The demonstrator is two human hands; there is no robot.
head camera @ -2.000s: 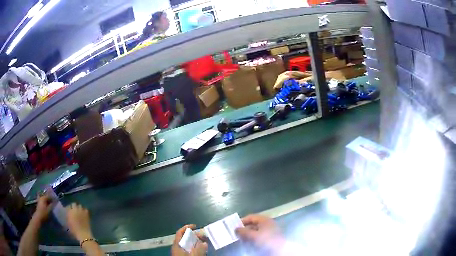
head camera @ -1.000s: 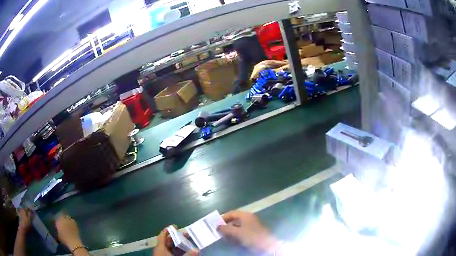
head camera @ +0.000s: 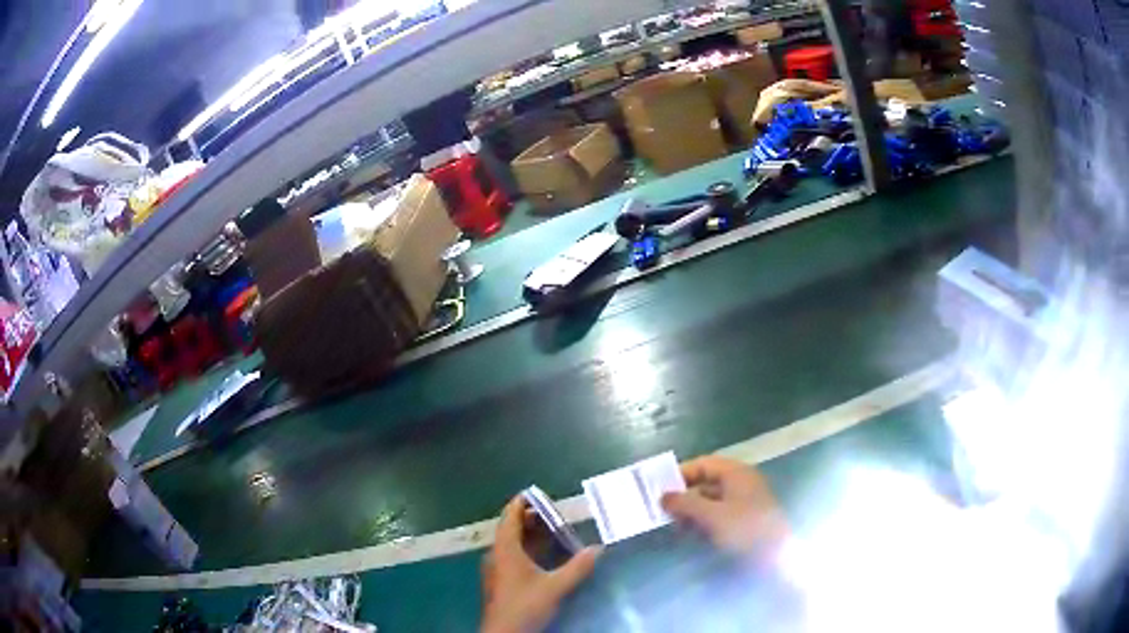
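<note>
My right hand (head camera: 733,505) holds a flat white leaflet (head camera: 634,497) with faint print by its right edge, thumb on top. My left hand (head camera: 530,576) is just left of it and grips a thin stack of folded leaflets (head camera: 552,519) on edge between thumb and fingers. The leaflet's lower left corner is close to the left thumb; whether they touch is hard to tell. Both hands are above the near bench, by the pale rail (head camera: 792,433).
A retail box (head camera: 990,291) stands at the right, partly lost in strong glare. Silver strips (head camera: 303,608) lie at the lower left. Across the belt (head camera: 495,433) are a brown carton (head camera: 347,315), a dark case with white top (head camera: 572,266) and blue and dark appliances (head camera: 817,142).
The view has shifted, so the scene sits further right. The neighbour's hands at the left are out of view and silver strips now show. Both my hands still hold leaflets.
</note>
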